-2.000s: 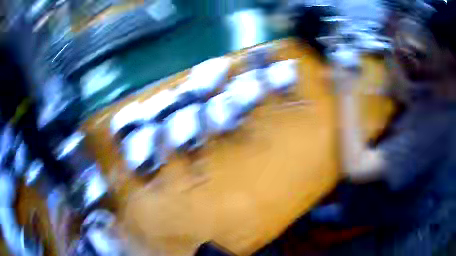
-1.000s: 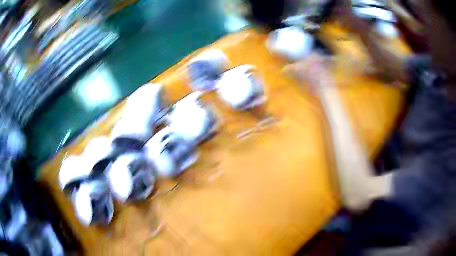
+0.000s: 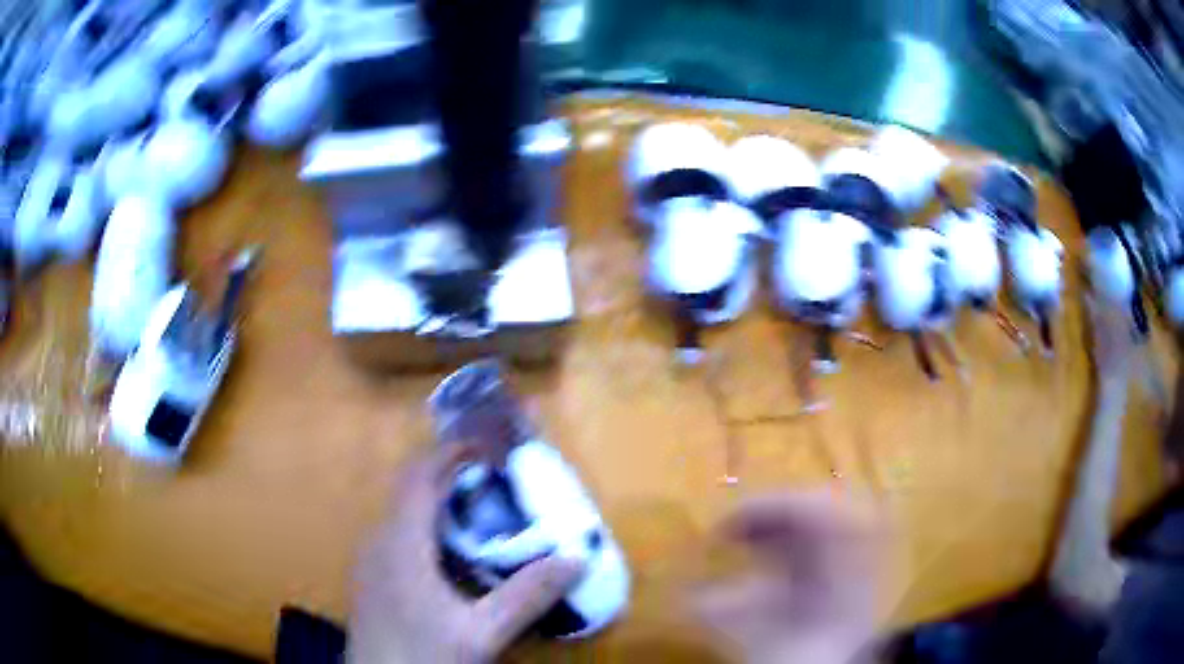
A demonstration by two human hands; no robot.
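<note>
My left hand [image 3: 435, 571] holds a white plastic camera housing [image 3: 571, 532] with a dark opening, low in the middle of the view. A grey, rounded part shows at its top end. My right hand [image 3: 805, 571] is blurred, to the right of the housing and apart from it; whether it holds anything cannot be told. Behind the housing stands the silver-grey screw feeder [image 3: 370, 292], with the thick black electric screwdriver [image 3: 481, 117] hanging over its front.
White shells [image 3: 701, 247] with thin leads stand in rows at right. White camera units [image 3: 130, 266] are piled at left, near an open white part [image 3: 162, 396] with dark inside. Another person's arm [image 3: 1097, 454] is at far right. A green surface [image 3: 779, 52] lies behind.
The view has swung left, so the shell rows now sit at upper right. The feeder, screwdriver, left pile and both my hands with the held housing have come into view.
</note>
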